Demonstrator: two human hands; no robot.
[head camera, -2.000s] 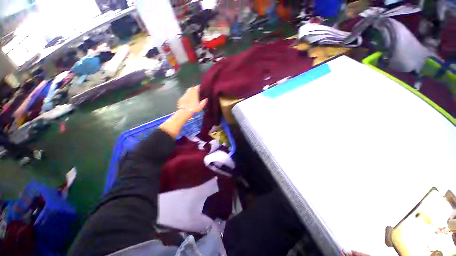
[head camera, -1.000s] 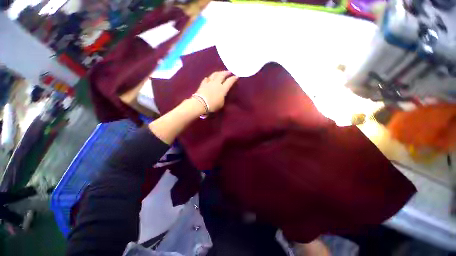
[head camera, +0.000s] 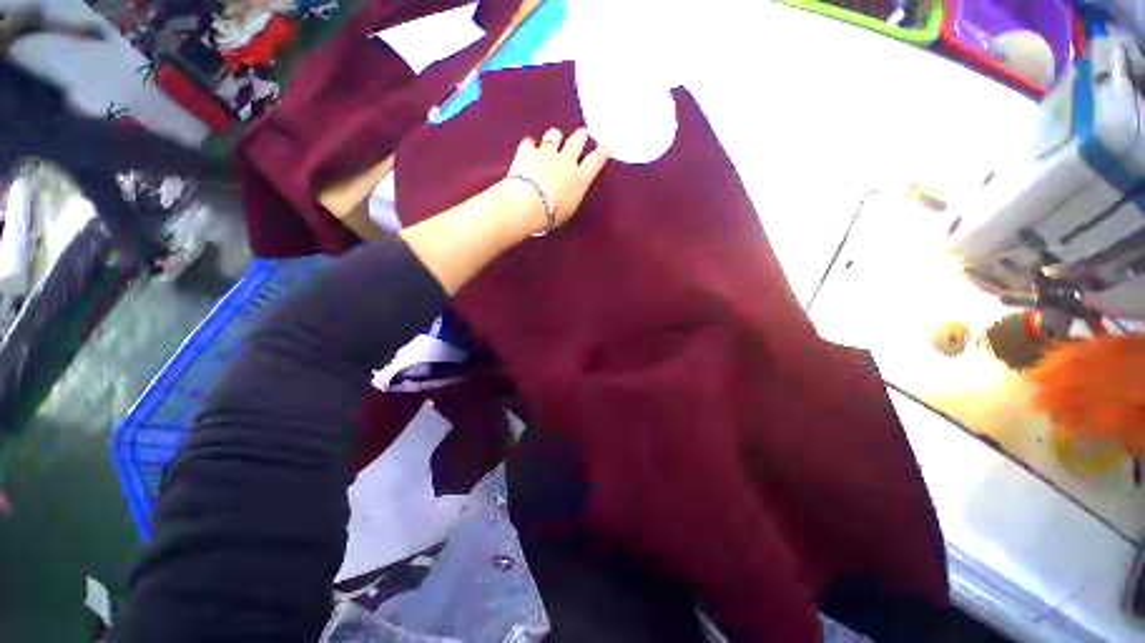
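Observation:
A large maroon garment panel (head camera: 678, 302) lies over the front edge of the white sewing table (head camera: 779, 138) and hangs down towards my lap. Its curved cutout shows at the top. My left hand (head camera: 561, 176) lies flat on the panel's upper left part, fingers apart, pressing on the cloth without a grip. My right hand is not in view; the lower part of the panel may hide it. The white sewing machine (head camera: 1067, 176) stands to the right of the panel, with an orange tassel (head camera: 1099, 389) on its front.
More maroon cloth (head camera: 314, 138) hangs over the table's left end by the blue tape (head camera: 521, 50). A blue crate (head camera: 188, 377) with cut pieces stands at lower left. A green basket (head camera: 866, 18) and a purple tray with a red rim (head camera: 1011, 38) are at the back.
The maroon panel has come from the left onto the table's front edge. Since a second ago its right part hangs lower and narrower. My right hand has gone from view.

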